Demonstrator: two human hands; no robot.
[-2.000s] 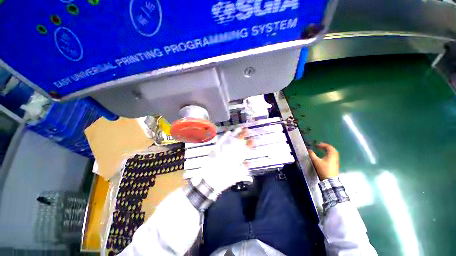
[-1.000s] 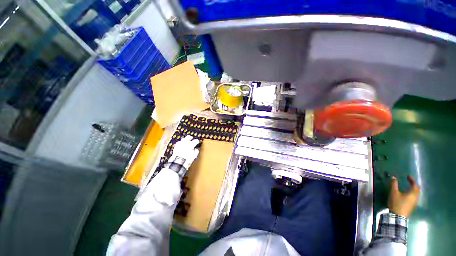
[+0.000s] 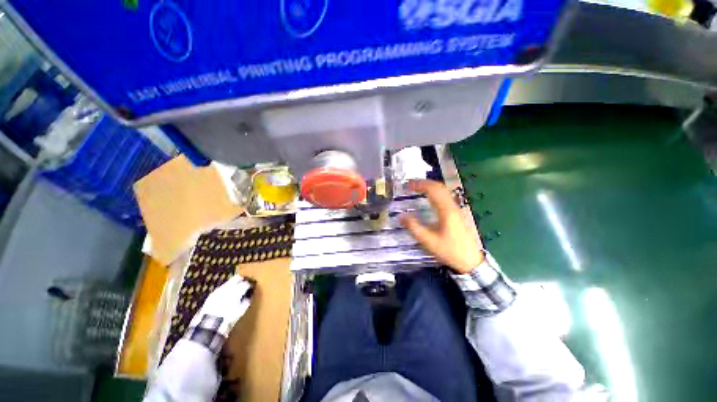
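Small dark molded parts with tan areas (image 3: 236, 245) lie in rows on a tan cardboard sheet (image 3: 270, 314) at the left. My left hand (image 3: 228, 302), in a white glove, is over this tray with a small dark part at its fingertips. My bare right hand (image 3: 446, 235) is over the slotted metal table (image 3: 334, 243), its thumb and fingers apart, just right of the printing fixture (image 3: 377, 210). The fixture is partly hidden beneath the machine head, and I cannot tell whether a part sits in it.
The blue control panel (image 3: 314, 59) hangs ahead, with a red knob (image 3: 334, 188) below it. A yellow can (image 3: 273, 191) stands behind the slotted table. A cardboard flap (image 3: 182, 206) and blue crates (image 3: 102, 169) are at left. The green surface (image 3: 621, 212) is at right, small dark parts near its edge.
My left hand went from the slotted table to the parts tray and stays there, now with a part. My right hand moved from the green surface to the fixture. The view has swung left and back.
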